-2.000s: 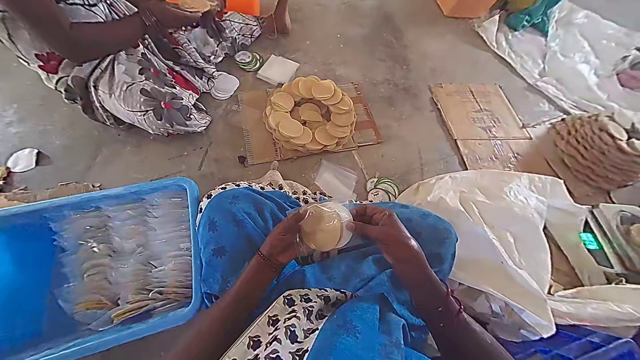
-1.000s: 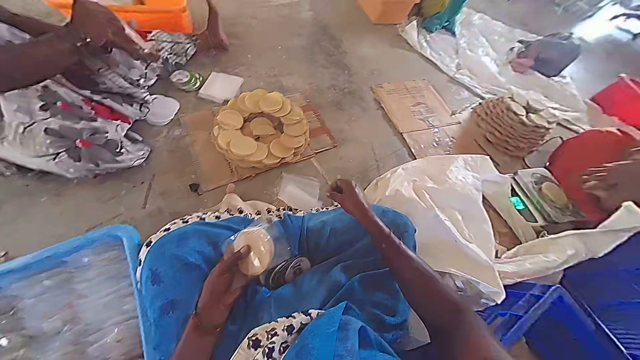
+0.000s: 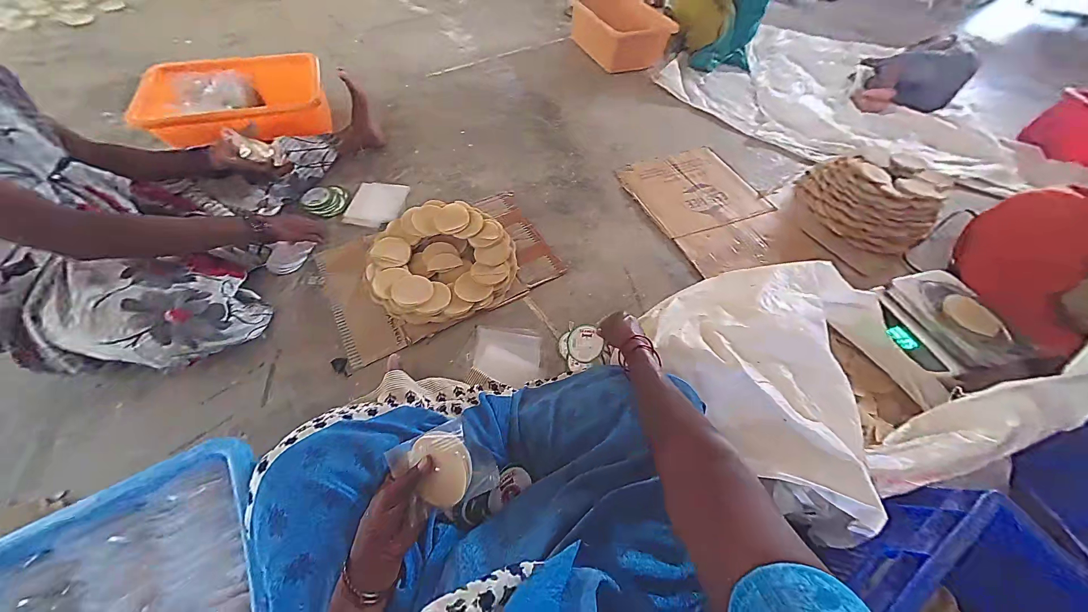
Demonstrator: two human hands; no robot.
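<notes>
My left hand (image 3: 393, 514) holds a stack of thin round cream discs (image 3: 444, 469) in a clear plastic bag above my lap. Dark round labels (image 3: 508, 486) lie on the blue cloth beside the bag. Beyond my knee, my right hand (image 3: 619, 330) is at a small pile of round printed labels (image 3: 583, 344); its fingertips are hidden, so a hold on one cannot be told. Flat clear bags (image 3: 507, 354) lie left of those labels. Farther off, a ring of stacked cream discs (image 3: 442, 262) sits on a piece of cardboard (image 3: 357, 293).
A blue crate (image 3: 242, 501) with filled bags stands at lower left. At right are a white sheet (image 3: 748, 374), a digital scale (image 3: 943, 327), stacked discs (image 3: 867, 204) and a dark blue crate (image 3: 969, 544). A co-worker (image 3: 170, 246) sits at upper left near an orange tub (image 3: 238, 102).
My right hand has let go of the bagged discs and reached forward and right to the round labels. My left hand has kept the bag. The view has shifted.
</notes>
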